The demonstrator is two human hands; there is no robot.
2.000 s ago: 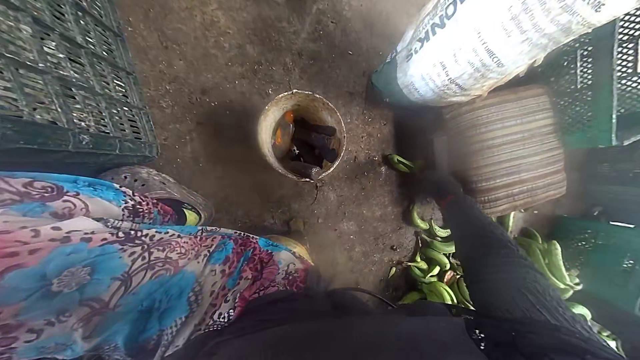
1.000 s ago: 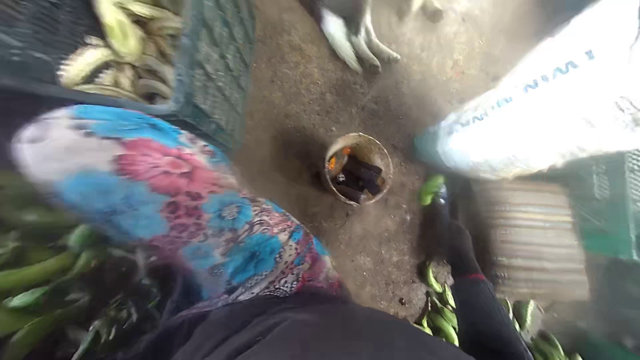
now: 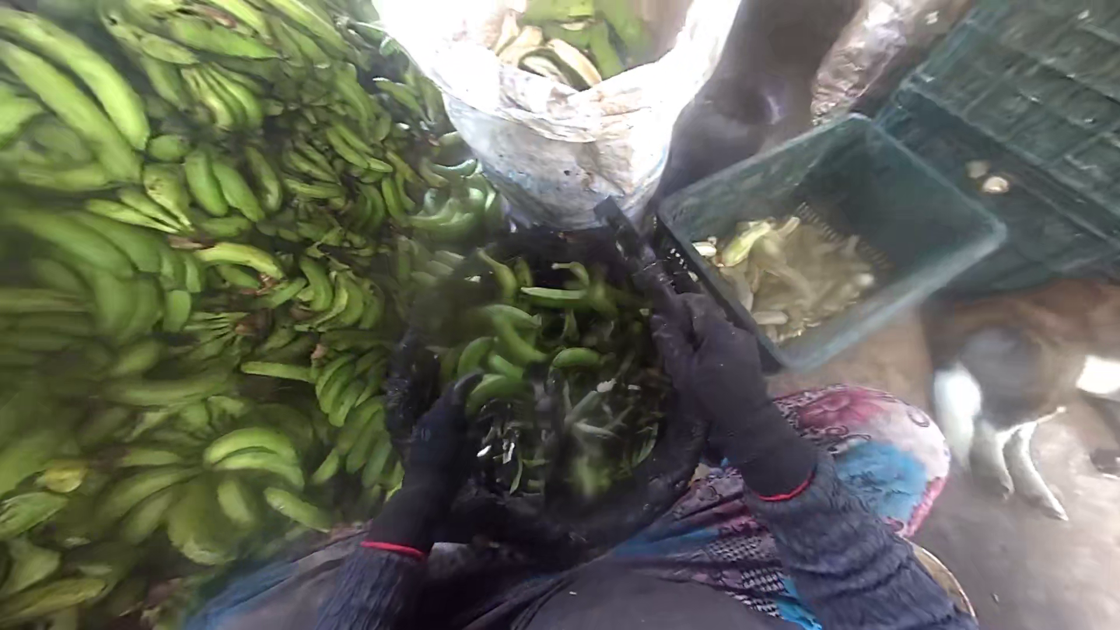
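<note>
Both hands wear dark gloves with red cuff edges. My right hand (image 3: pixel 722 376) is closed on a dark knife-like tool (image 3: pixel 632 241), which points up and left beside the crate. My left hand (image 3: pixel 442 446) lies at the left side of a dark round tub (image 3: pixel 407 385), by the green bananas (image 3: pixel 503 350) in it; whether it grips one cannot be told. Peels or leaf scraps and dark liquid also show in the tub. A green plastic crate (image 3: pixel 927 271) to the right holds peeled pale bananas (image 3: pixel 796 271).
A large heap of green banana bunches (image 3: pixel 236 254) fills the left side. An open white sack (image 3: pixel 569 149) with peels stands beyond the tub. Another green crate (image 3: pixel 1032 114) is at the upper right. An animal with white legs (image 3: pixel 997 411) stands at the right.
The view has swung widely, from the floor with a small bucket to the tub and banana heap. Both my gloved hands now show plainly, with the tool in the right one.
</note>
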